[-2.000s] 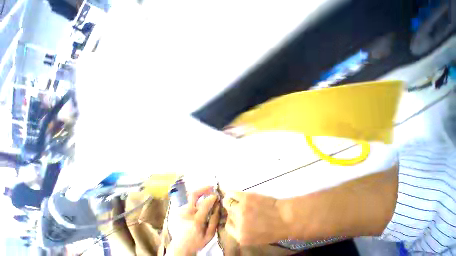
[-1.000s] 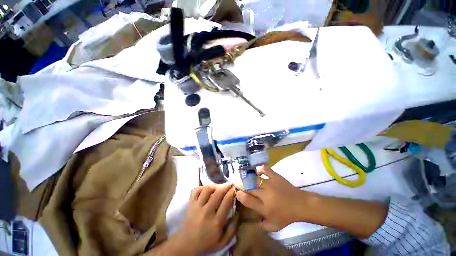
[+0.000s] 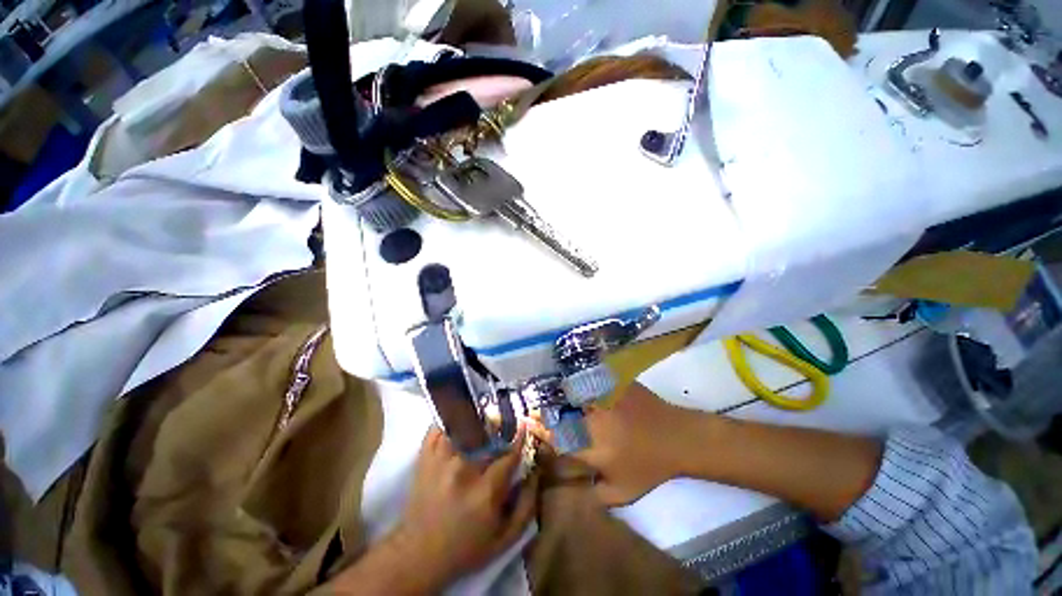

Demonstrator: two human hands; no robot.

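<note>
A brown garment [image 3: 210, 454] with a short metallic zipper [image 3: 301, 378] lies left of the sewing machine head [image 3: 547, 198]. Off-white panels [image 3: 140, 279] lie over and beside it. My left hand [image 3: 466, 506] presses on the cloth just below the needle area, fingertips partly hidden by the take-up guard [image 3: 448, 373]. My right hand [image 3: 635, 442] is on the brown cloth right of the needle area, its fingertips close to my left ones and partly hidden by the tension knob [image 3: 588, 382]. A lit spot shows between the fingertips.
Keys [image 3: 512, 210] lie on the machine head. Scissors with a yellow loop handle [image 3: 778, 375] and a green one lie right of my right hand. A yellow-tan strip [image 3: 955, 279] lies behind them. A ruler strip [image 3: 745, 541] runs along the table's front edge. A white cover [image 3: 804, 175] wraps the machine arm.
The view has swung from a blurred, overexposed angle onto the machine, then shifted slightly. Both hands stay at the needle area; my left fingertips are now closer under the guard.
</note>
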